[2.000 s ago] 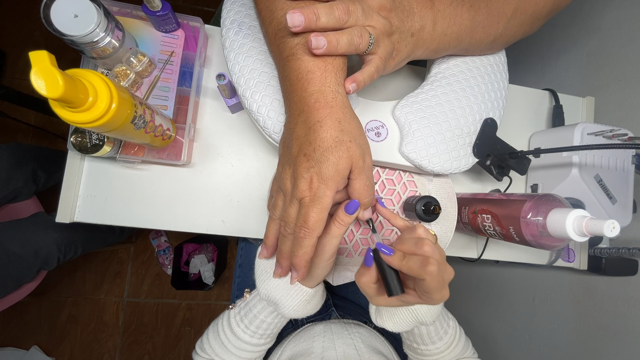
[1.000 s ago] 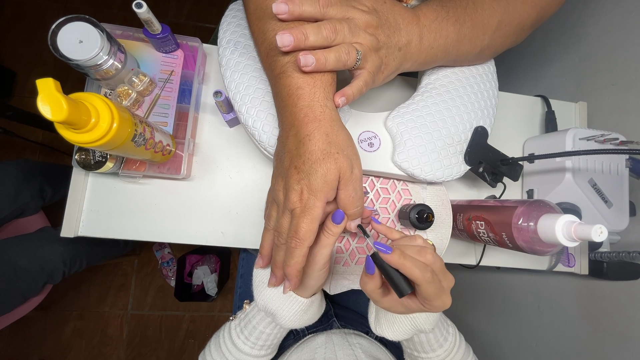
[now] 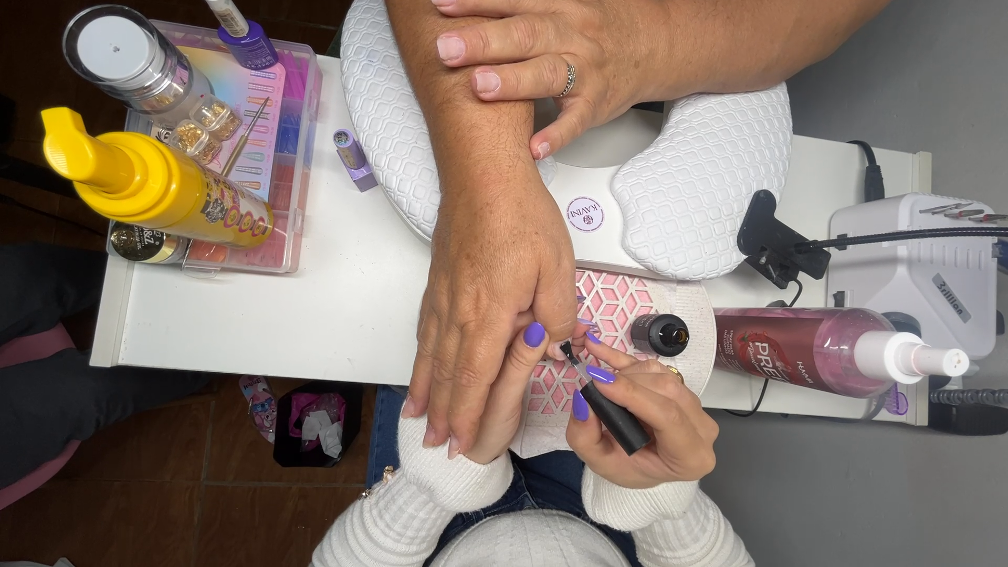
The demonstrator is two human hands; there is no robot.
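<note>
My right hand [image 3: 650, 417] holds a black-handled nail polish brush [image 3: 614, 413], its bristles at the thumbnail of another person's hand [image 3: 496, 291]. That hand lies palm down, and my left hand [image 3: 512, 386] is under it, gripping it near the thumb with my purple-nailed thumb on top. Part of my left hand is hidden beneath it. Just right of the brush stands an uncapped black polish bottle [image 3: 660, 335] on a pink and white patterned mat [image 3: 622, 295]. The person's other hand [image 3: 551, 63], wearing a ring, rests across their forearm.
A white padded armrest [image 3: 709, 173] lies under the forearms. At the left, a plastic case [image 3: 303, 173] carries a yellow pump bottle [image 3: 157, 181] and jars. A small purple bottle [image 3: 354, 161] stands beside it. Rightward are a pink spray bottle [image 3: 795, 350], a black clamp [image 3: 768, 240] and a white device [image 3: 906, 268].
My right hand still holds the brush at the thumb, its handle angled slightly differently from two seconds ago. The view has shifted slightly.
</note>
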